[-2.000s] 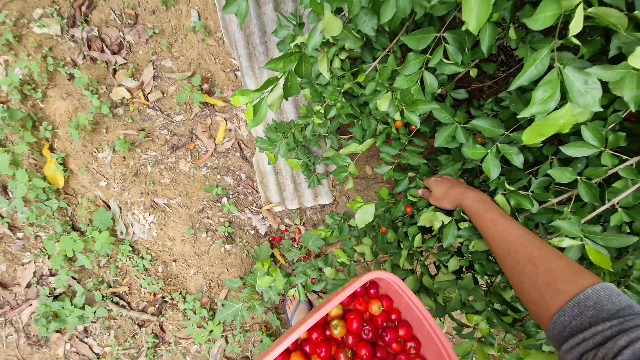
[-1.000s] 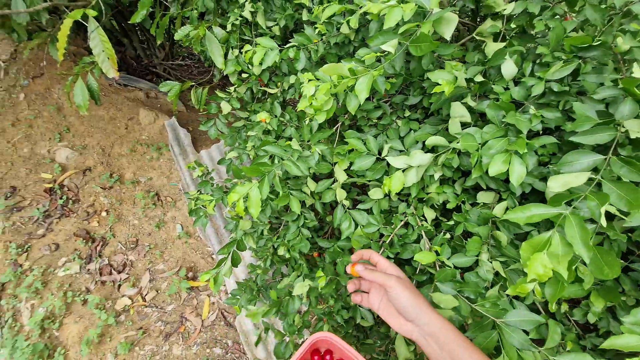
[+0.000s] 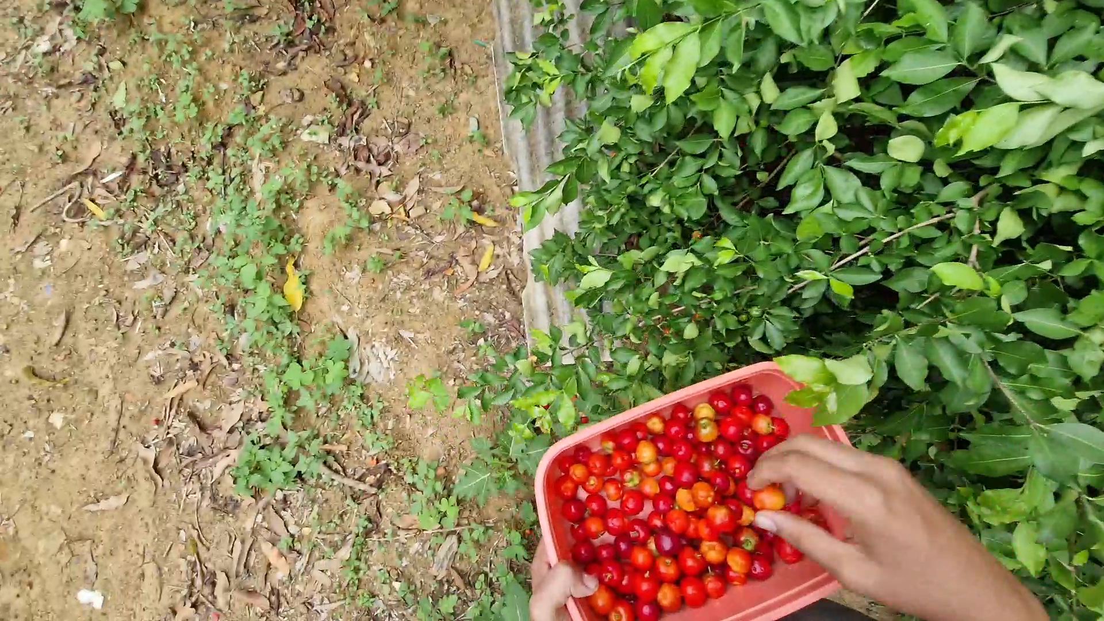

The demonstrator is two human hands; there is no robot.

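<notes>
A pink plastic container (image 3: 556, 466) full of red and orange cherry-like fruits (image 3: 664, 517) is tilted toward the camera at the lower middle. My left hand (image 3: 559, 588) grips its lower left corner, with the thumb on the rim and the other fingers mostly hidden. Over the container's right side is my right hand (image 3: 849, 509); its thumb and fingertips are around an orange-red fruit (image 3: 768, 498) just above the others. Beside the container's upper right corner, a leafy twig overlaps the rim.
A dense green bush (image 3: 776, 216) fills the right side, its branches reaching the container. Along its left edge lies a corrugated sheet (image 3: 539, 155). Bare soil (image 3: 78, 345) with weeds, dry leaves and a yellow leaf (image 3: 293, 285) spreads over the left.
My right hand has moved from the bush, where it held an orange fruit a second ago, to over the container. More of the container shows, and the view has shifted.
</notes>
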